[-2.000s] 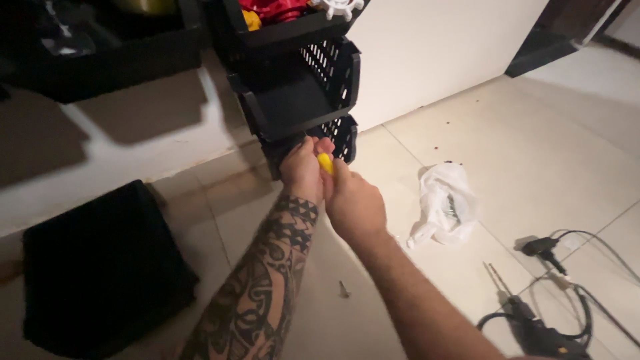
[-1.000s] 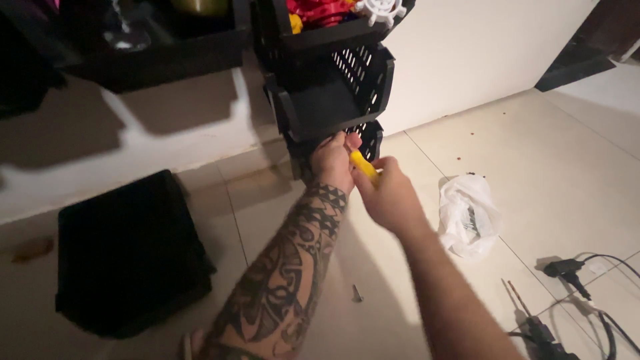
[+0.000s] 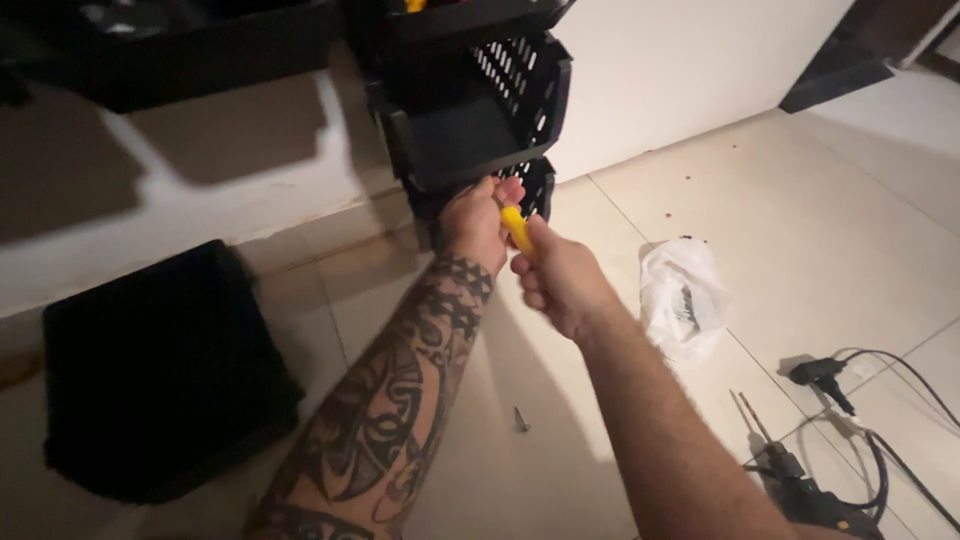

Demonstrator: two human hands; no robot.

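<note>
My right hand (image 3: 559, 274) is closed around the yellow handle (image 3: 517, 229) of a tool, likely a screwdriver; its shaft is not visible. My left hand (image 3: 480, 217), at the end of a tattooed forearm, reaches to the lower front of a stack of black plastic bins (image 3: 465, 135). Its fingers are partly curled just beyond the yellow handle, and whether they grip anything is hidden. A screw (image 3: 520, 421) lies on the tiled floor below the hands.
A white plastic bag (image 3: 682, 300) lies right of my hands. Lower right are a drill (image 3: 810, 487) with a long bit, a black plug (image 3: 821, 373) and cables. A black box-shaped thing (image 3: 165, 375) stands at left. A wall runs behind the bins.
My right hand has drawn back a little from my left hand, and more of the yellow handle shows than two seconds ago. My left hand stays at the lower bins.
</note>
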